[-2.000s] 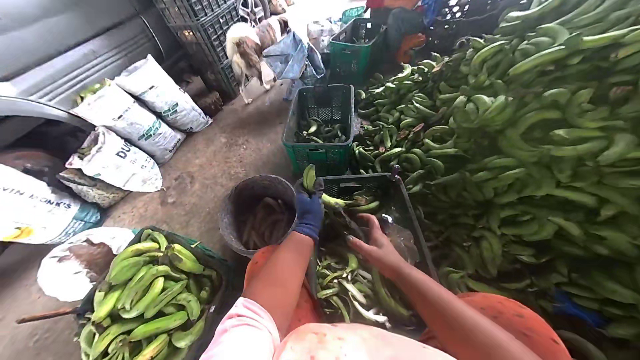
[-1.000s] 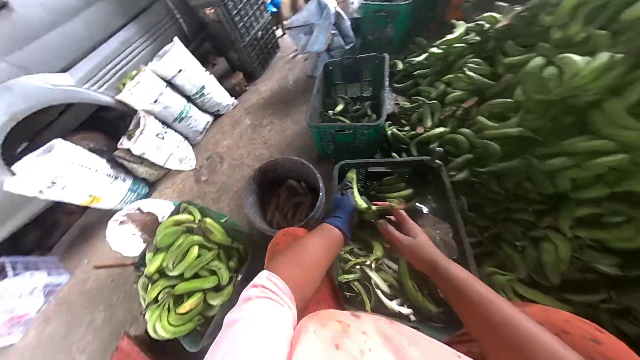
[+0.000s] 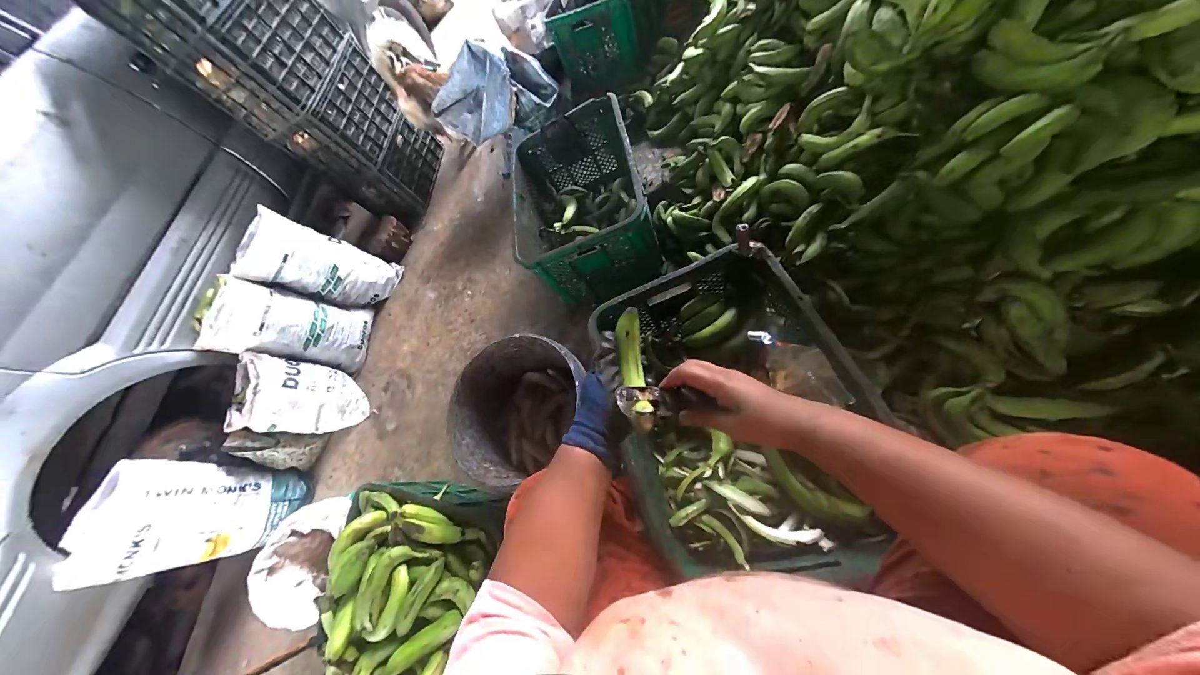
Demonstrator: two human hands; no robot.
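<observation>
My left hand (image 3: 592, 408), in a blue glove, holds a green plantain (image 3: 630, 349) upright over the left edge of a dark green plastic crate (image 3: 825, 342). My bare right hand (image 3: 712, 396) grips the dark handle of a peeler (image 3: 642, 398), whose metal head lies across the fruit's lower end. Beneath my hands, strips of green and pale peel (image 3: 741, 502) lie in the crate's near part, and whole plantains (image 3: 708, 323) in its far part. A dark bucket (image 3: 469, 403) with peeled fruit, blurred, stands just left of my left hand.
A crate of green plantains (image 3: 403, 581) stands at the lower left. Another green crate (image 3: 591, 267) is ahead, and a large plantain heap (image 3: 937, 187) fills the right. White sacks (image 3: 291, 323) lie by a vehicle (image 3: 112, 187). Black crates (image 3: 309, 103) and a dog (image 3: 408, 66) are beyond.
The plantain in my left hand now stands upright, with the peeler plainly visible across its lower end. The view has shifted noticeably.
</observation>
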